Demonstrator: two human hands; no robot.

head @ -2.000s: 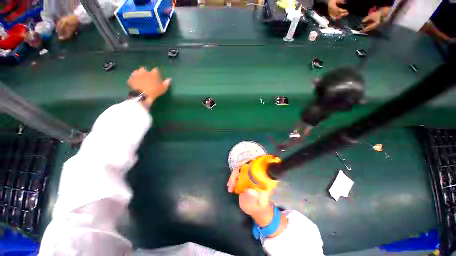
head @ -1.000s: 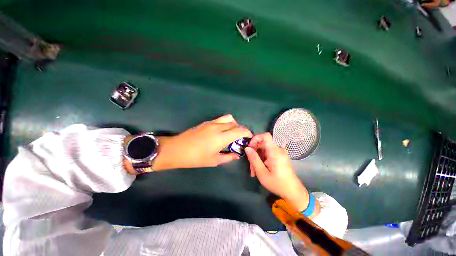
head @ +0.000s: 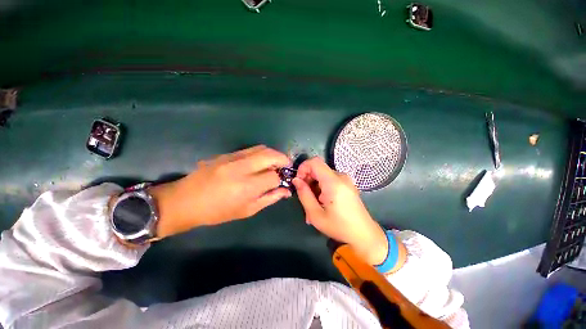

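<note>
My left hand (head: 234, 186) holds a small dark watch housing (head: 286, 176) between thumb and fingers, in the middle of the bench. My right hand (head: 334, 202) is at the housing's right side, its thumb and finger pinched at the edge; fingers hide most of the housing and whatever the fingertips hold. The orange and black electric screwdriver (head: 379, 289) lies under my right wrist and runs down to the lower edge; its bit is hidden. A round grey screw dish (head: 369, 151) with a dotted surface sits right of my hands.
One housing (head: 103, 138) lies at left on the dark green mat. Another housing (head: 419, 16) lies on the brighter strip, and one is cut by the top edge. Tweezers (head: 493, 141), a white scrap (head: 480, 191) and a tan bit (head: 532, 139) lie right. A black tray (head: 569, 212) stands far right.
My left hand came back from the far strip and now holds a housing. My right hand left the upright screwdriver, now tilted below its wrist. The view has moved closer to the near bench.
</note>
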